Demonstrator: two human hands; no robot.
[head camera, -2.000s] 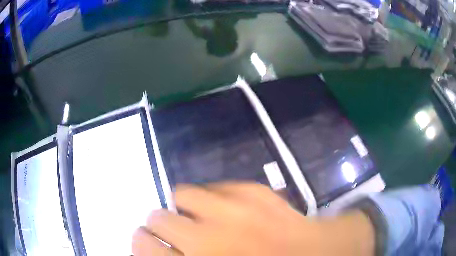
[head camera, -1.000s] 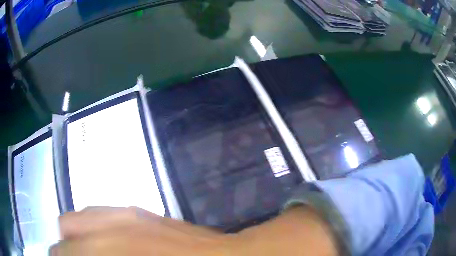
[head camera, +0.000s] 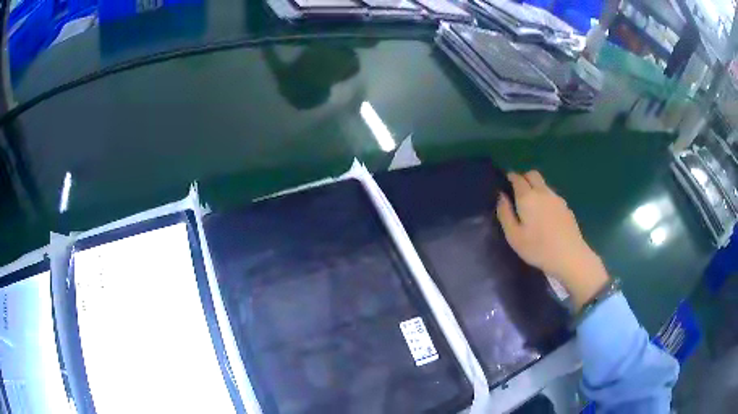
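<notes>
Four tablets lie side by side in an overlapping row, with white sleeves (head camera: 417, 263) showing between them. The two at the left, including a glowing white tablet (head camera: 146, 315), have lit screens. The wide dark tablet (head camera: 315, 283) has a barcode label (head camera: 418, 341) near its lower right. My right hand (head camera: 544, 230) is at the upper right edge of the rightmost dark tablet (head camera: 453, 234), thumb over its face and fingers curled at its edge. The hand partly covers that tablet's label. My left hand is not in view.
The tablets lie on a glossy dark-green table (head camera: 186, 121) with a curved far edge. Stacked sleeved tablets (head camera: 502, 69) lie at the back right, more beyond them. Blue crates (head camera: 154, 28) stand past the far edge. Other stacked slabs (head camera: 704, 190) are at the far right.
My right hand has moved from over the lit tablets, across to the right, onto the rightmost dark tablet's edge. The view has shifted, so the row sits lower and further left.
</notes>
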